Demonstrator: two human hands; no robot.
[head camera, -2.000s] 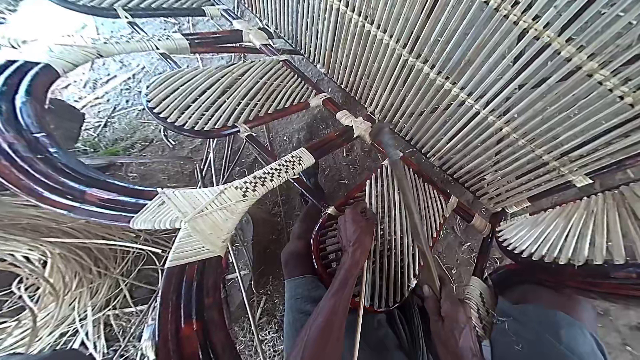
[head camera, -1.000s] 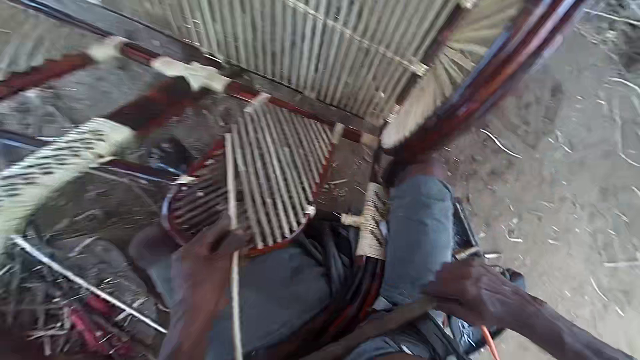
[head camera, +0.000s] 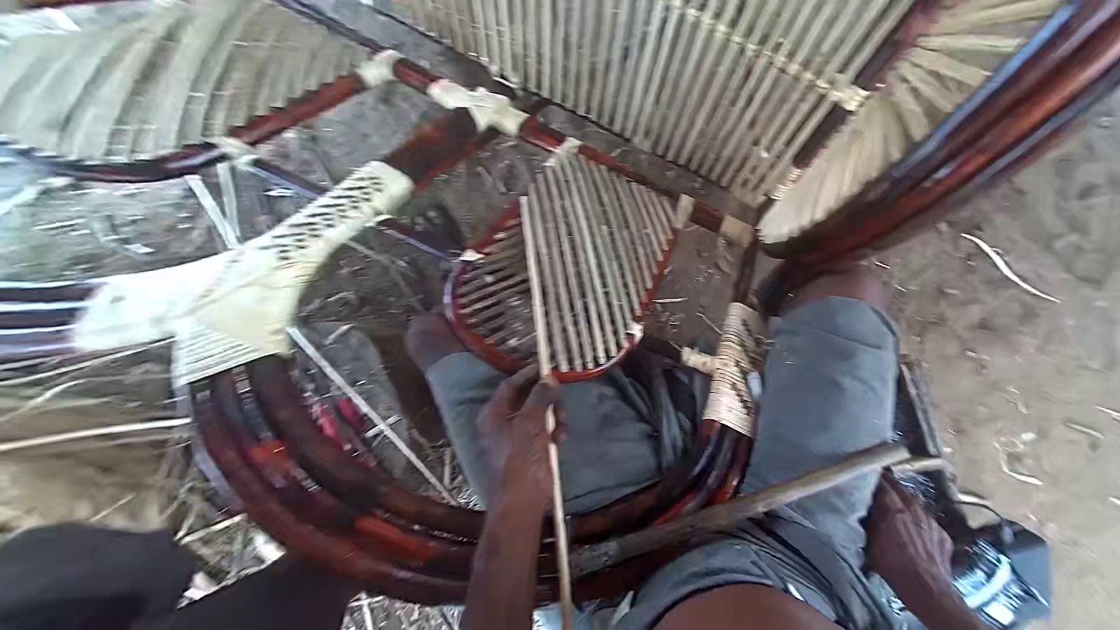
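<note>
My left hand (head camera: 521, 420) grips a long thin cane strip (head camera: 558, 499) whose upper part lies over the slats of a rounded panel (head camera: 595, 254) with a dark red cane rim. My right hand (head camera: 910, 534) is low at the right, beside my right leg, next to an open container with shiny contents (head camera: 993, 569); its fingers are partly hidden and what it holds cannot be told. A wooden stick (head camera: 735, 512) lies across my lap and the curved, dark red cane frame (head camera: 350, 516), its right end near my right hand.
A large slatted cane panel (head camera: 647, 70) fills the top, with a thick curved rim (head camera: 954, 149) at the right. Woven cane binding (head camera: 254, 271) wraps the frame at left. Cane scraps (head camera: 1006, 267) lie on the ground. A dark-clothed limb (head camera: 96, 577) shows at lower left.
My right hand has moved away from the slatted panel, out to the right, and down beside the container. The stick now lies across my lap. My left hand keeps hold of the strip. The view has shifted right.
</note>
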